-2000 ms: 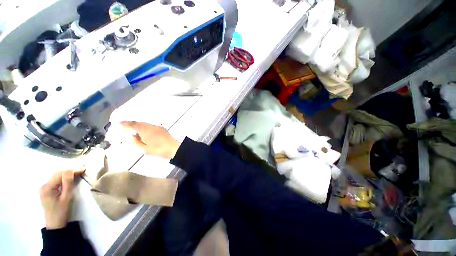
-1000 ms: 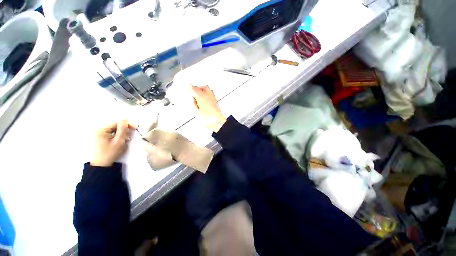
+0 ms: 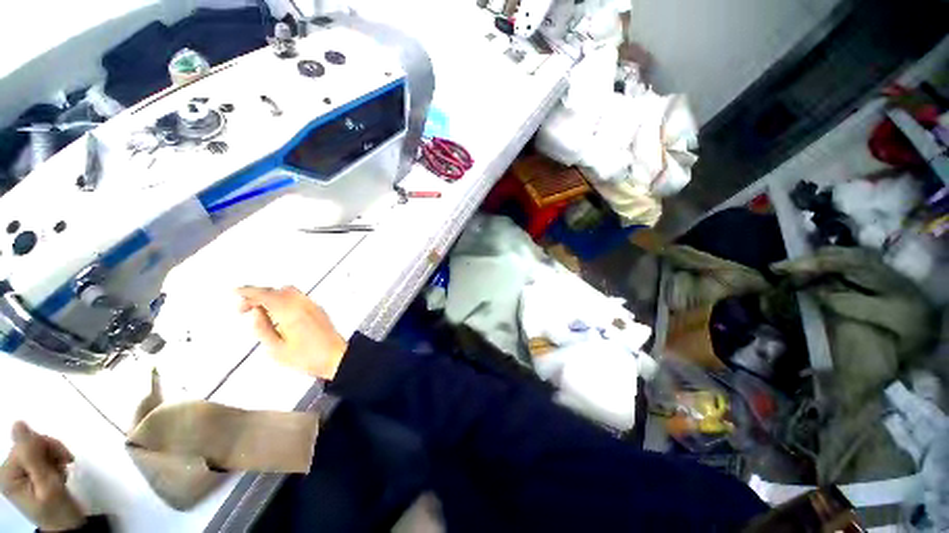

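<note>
A beige-brown strip [image 3: 250, 437] lies folded over itself on the white sewing-machine table, its free end at the front edge. My right hand [image 3: 297, 331] is over the table behind the strip, right of the needle area, fingers loosely bent and apart, with nothing seen in them. My left hand [image 3: 40, 477] is at the lower left, left of the strip and apart from it, fingers curled; whether it pinches anything is unclear. The presser foot area [image 3: 130, 338] is left of my right hand, with no beige cloth under it. White cloth cannot be told from the table.
The white machine head [image 3: 239, 115] spans the back left. A thin silver tool [image 3: 335, 229], a small orange-brown handle [image 3: 421, 195] and red-handled scissors [image 3: 445, 158] lie to its right. Cloth heaps [image 3: 572, 344] and a bin of bags [image 3: 708, 411] stand right of the table.
The camera view has swung about. The beige strip keeps its folded shape on the table. My left hand has moved left, farther from the strip. My right hand remains right of the needle.
</note>
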